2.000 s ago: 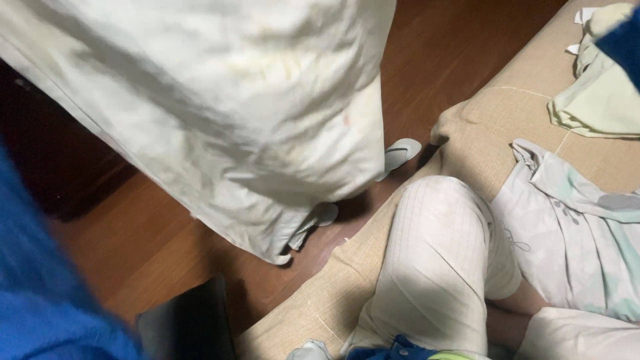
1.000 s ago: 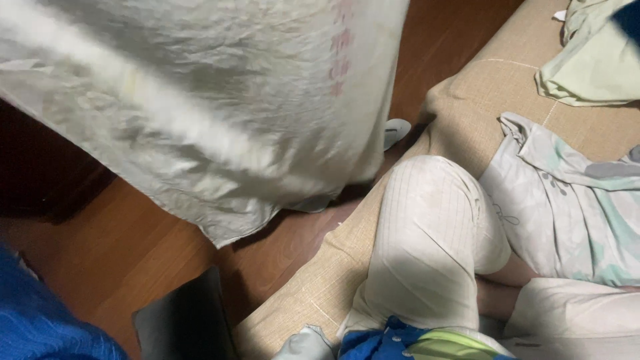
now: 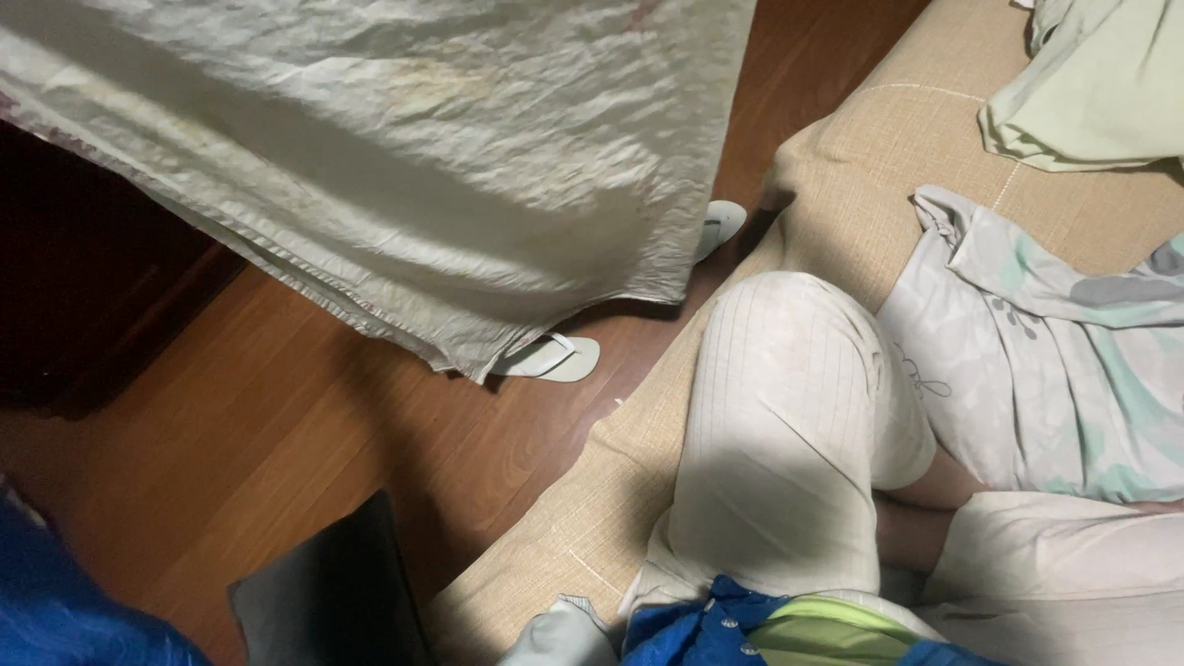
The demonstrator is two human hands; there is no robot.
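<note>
Neither my left hand nor my right hand shows in the head view. A large off-white cloth (image 3: 462,157), stained and wrinkled, hangs at the upper left above the floor; where it is held is out of sight. A blue sleeve (image 3: 65,592) fills the lower left corner. My bent legs in cream striped trousers (image 3: 786,416) rest on a tan woven cover. Beside the knee lies a crumpled pale cloth with grey and mint patterns (image 3: 1045,370). A light green cloth (image 3: 1091,102) lies at the upper right.
The tan cover (image 3: 851,203) runs diagonally beside the wooden floor (image 3: 277,398). White flip-flops (image 3: 564,359) stand partly under the hanging cloth. A dark flat-sided object (image 3: 324,592) is at the bottom left, and dark furniture (image 3: 83,277) stands at the left edge.
The hanging cloth has shifted and spread differently; the red marks seen on it one second ago are mostly out of view. The nearer flip-flop, hidden then, now shows below its edge.
</note>
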